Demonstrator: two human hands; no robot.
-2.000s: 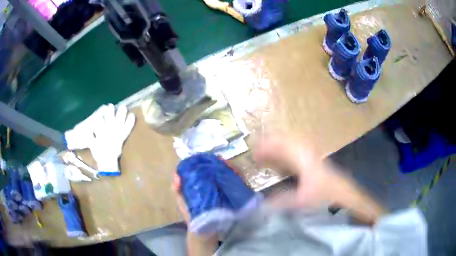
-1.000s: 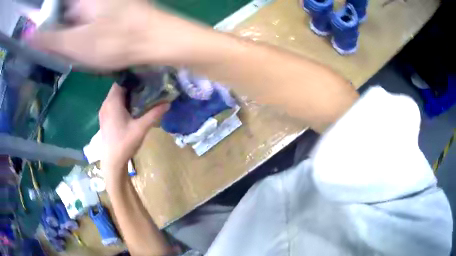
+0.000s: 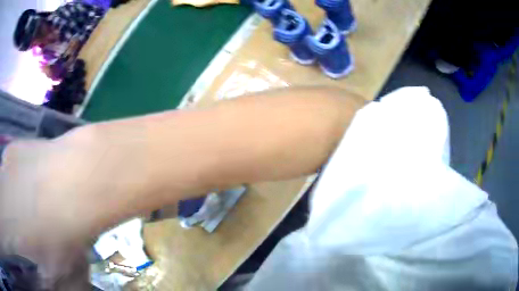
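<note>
My right forearm crosses the whole picture. My right hand (image 3: 51, 187) is a blur at the left edge; its fingertips and whatever it may hold cannot be made out. My left hand cannot be seen. A blue piece (image 3: 192, 206) shows just below my forearm, against crumpled white sheets (image 3: 219, 211) on the bench. The press pad and lever are hidden behind my arm or out of the picture. Several blue shorts parts (image 3: 333, 52) with pale frilled hems stand upright at the top of the bench.
A curved tan bench (image 3: 262, 221) runs beside a green conveyor belt (image 3: 153, 68), with a tan piece (image 3: 205, 2) on it. White gloves (image 3: 128, 241) lie at the lower left. A grey frame bar (image 3: 23, 113) is at the left. A person in dark checked clothing (image 3: 74, 28) is at the upper left.
The blue shorts part left my hands and went to the press. My right arm reached across to the left and now covers the press. My left hand dropped from sight. The view has turned.
</note>
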